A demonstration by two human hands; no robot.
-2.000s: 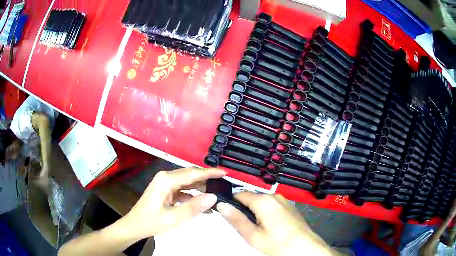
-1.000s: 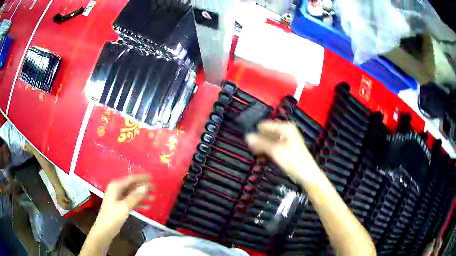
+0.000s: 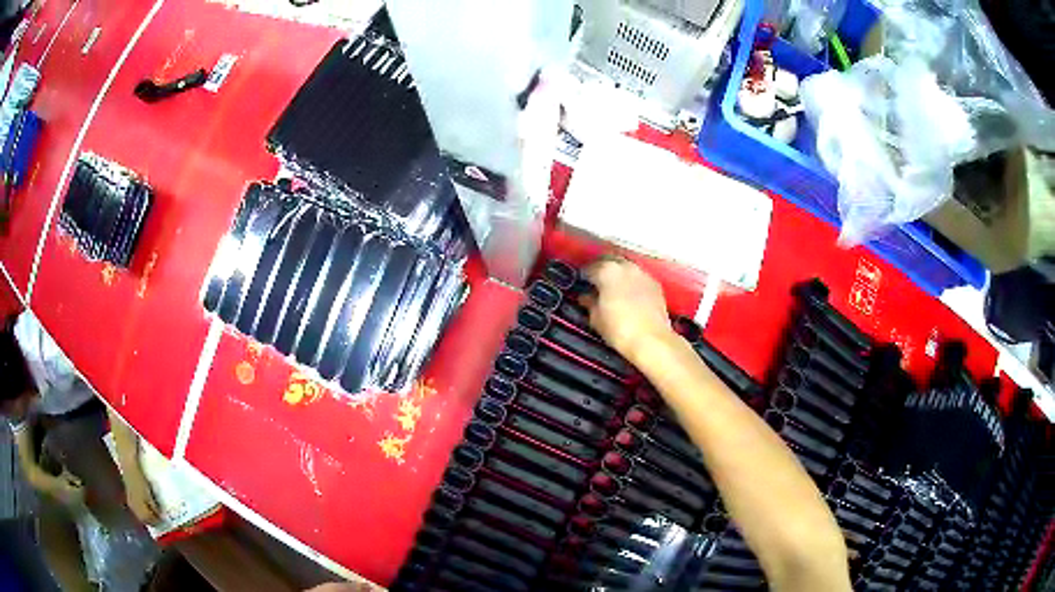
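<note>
Long columns of black handle-like parts (image 3: 544, 399) lie side by side on the red sheeting, with oval heads in lines. My right hand (image 3: 625, 303) is at the far end of the left-most column, fingers closed on a black bar (image 3: 585, 289) there; the fingertips are partly hidden. Only a sliver of skin, apparently my left hand (image 3: 344, 587), shows at the bottom edge, cut off. Shiny clear packets (image 3: 654, 553) lie on the rows near the bottom. A wrapped black pack (image 3: 949, 434) lies on the right-hand columns.
Wrapped black bundles (image 3: 336, 295) are stacked left of the grey metal post (image 3: 492, 139). A small bundle (image 3: 107, 208) and a tagged part (image 3: 171, 86) lie far left. A white sheet or box (image 3: 671, 208) and blue bin (image 3: 769, 156) stand behind the rows. Another person's arm (image 3: 133, 468) shows lower left.
My right hand has moved a black part to the far end of the left column and lowered it there. My left hand has dropped almost out of view. The view has shifted towards the bench's back.
</note>
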